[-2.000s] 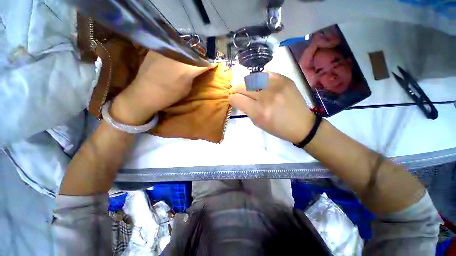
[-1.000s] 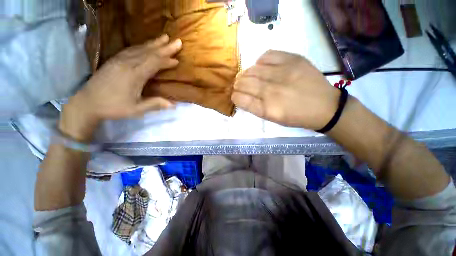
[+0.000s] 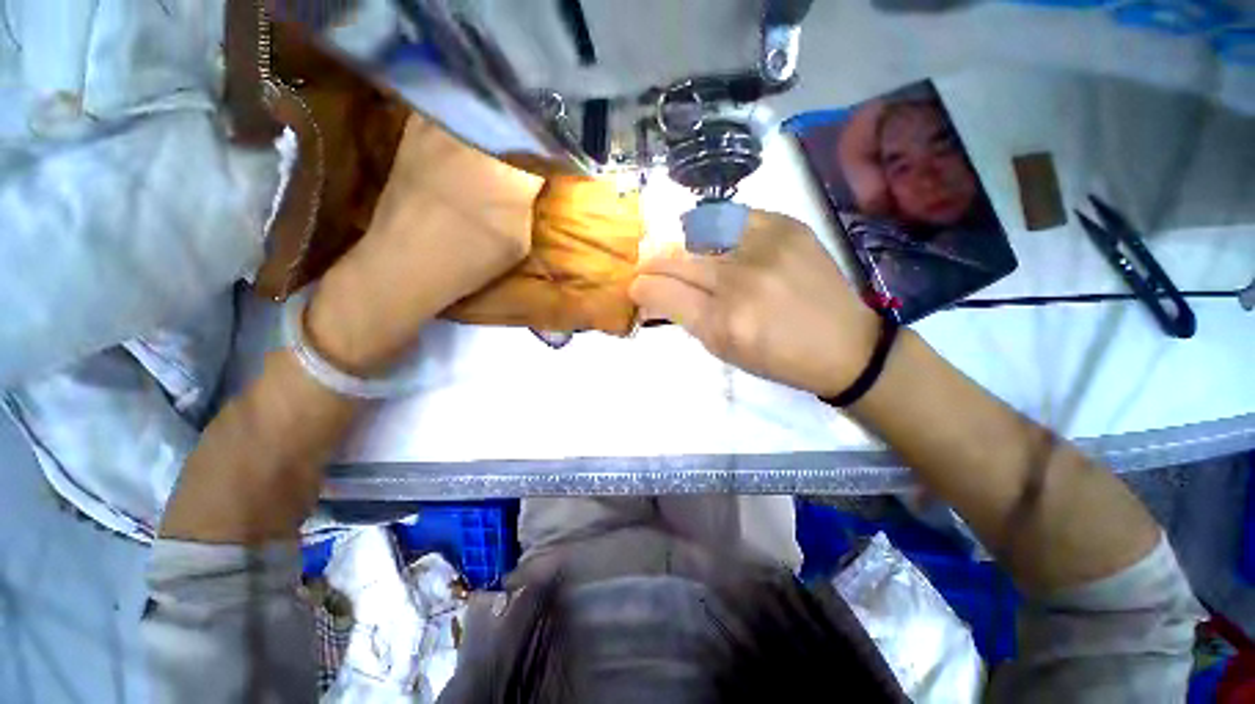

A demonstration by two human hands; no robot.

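The brown fabric section (image 3: 585, 255) lies wrinkled under the lit needle area (image 3: 626, 176) of the sewing machine. My left hand (image 3: 441, 227) rests on its left part, fingers towards the needle; the fingertips are partly hidden by the machine head. My right hand (image 3: 764, 303) holds the fabric's right edge between thumb and fingers, just below the tension assembly (image 3: 713, 158). A metal zipper (image 3: 314, 193) edges the brown fabric at the left. White padded fabric (image 3: 124, 234) is piled at the far left.
A tablet (image 3: 915, 200) showing a face lies right of the machine, with a small brown card (image 3: 1039, 190) and black thread snips (image 3: 1140, 268) beyond it. A measuring tape (image 3: 619, 477) runs along the table's front edge. Blue crates (image 3: 475, 541) with fabric stand below.
My hands have come back onto the fabric beside the needle after being spread lower on it. Less of the brown fabric hangs towards me, and the view has shifted back to show the machine head.
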